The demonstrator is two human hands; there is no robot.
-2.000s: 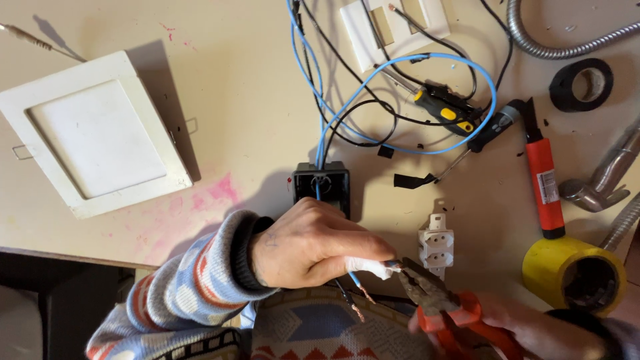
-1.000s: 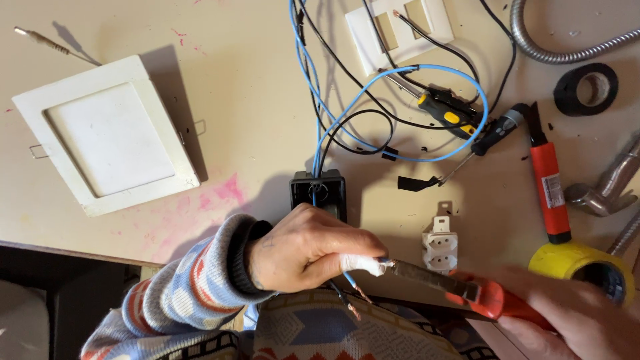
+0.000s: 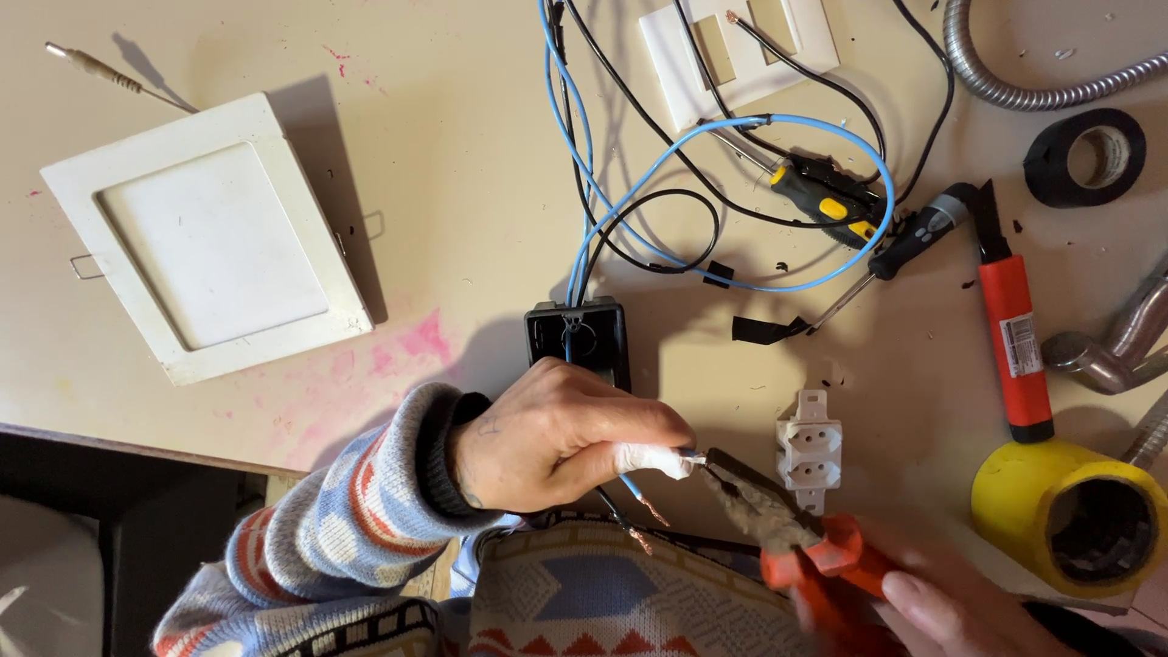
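Observation:
My left hand (image 3: pixel 566 438), its thumb wrapped in white tape, pinches a wire whose bare tip pokes out past the fingers. My right hand (image 3: pixel 940 584), partly blurred, holds red-handled combination pliers (image 3: pixel 766 511) with their jaws at that tip; whether they bite it is unclear. Below my left hand hang a blue wire (image 3: pixel 631 485) and a black wire (image 3: pixel 620 518) with bare copper ends. Above it sits a black plastic electrical box (image 3: pixel 620 336), entered by blue and black wires. A white double socket module (image 3: pixel 810 451) lies to the right.
A square white LED panel (image 3: pixel 219 242) lies at left. Farther up are a white wall plate (image 3: pixel 666 64), a yellow-black screwdriver (image 3: pixel 812 196) and a second screwdriver (image 3: pixel 922 233). At right are black tape (image 3: pixel 1040 164), a red utility knife (image 3: pixel 1013 392), a yellow tape roll (image 3: pixel 999 493) and flexible metal conduit (image 3: pixel 976 73).
The pliers have turned in my right hand: their handles looked nearly in line a second ago and are spread now. My left hand keeps its pinch on the wire.

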